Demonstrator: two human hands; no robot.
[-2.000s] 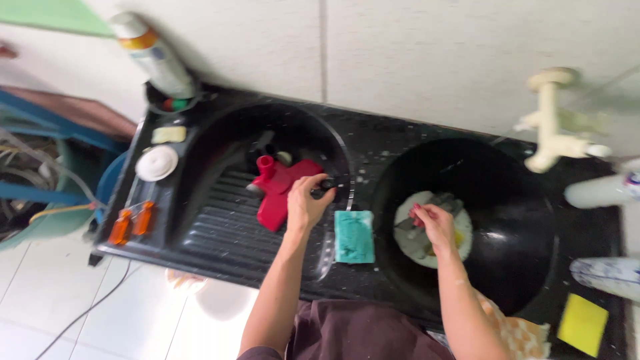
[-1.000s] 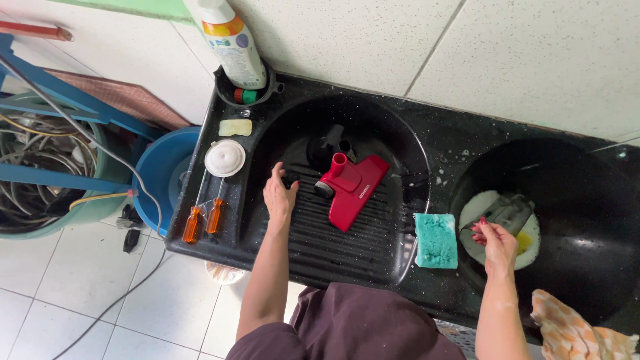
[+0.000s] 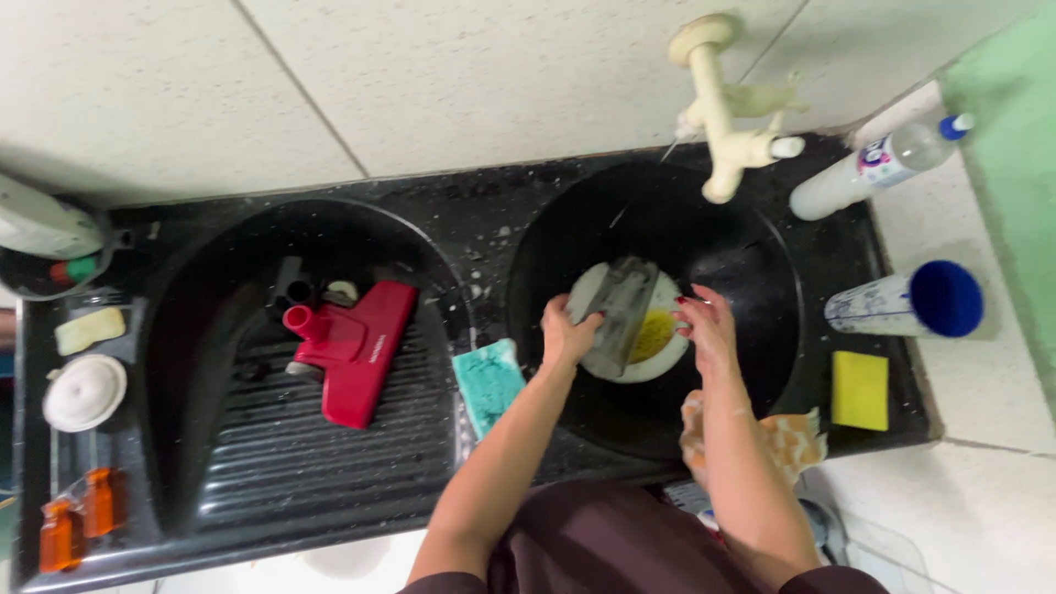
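Observation:
In the right basin (image 3: 742,239), a round white dish (image 3: 664,355) holds a yellow patch, perhaps liquid or a sponge. My left hand (image 3: 569,334) grips the lower left side of a grey, translucent plastic part (image 3: 624,318) above the dish. At the dish's right edge is my right hand (image 3: 707,326), fingers bent; whether it holds something small cannot be told. A red vacuum cleaner floor head (image 3: 363,351) lies in the ribbed left basin (image 3: 330,478), beside a black plastic part (image 3: 289,285). A teal sponge (image 3: 488,384) rests between the basins, near my left forearm.
A cream tap (image 3: 718,124) reaches over the right basin from the wall. Along the right side stand a plastic bottle (image 3: 883,169), a blue-lined cup (image 3: 903,301) and a yellow sponge (image 3: 860,390). Two orange-handled screwdrivers (image 3: 99,502) and a round white part (image 3: 85,393) lie at the left.
My left hand has moved from the left basin to the right one and taken hold of the grey part. My right hand has moved off that part to the dish's right side. The view has shifted right.

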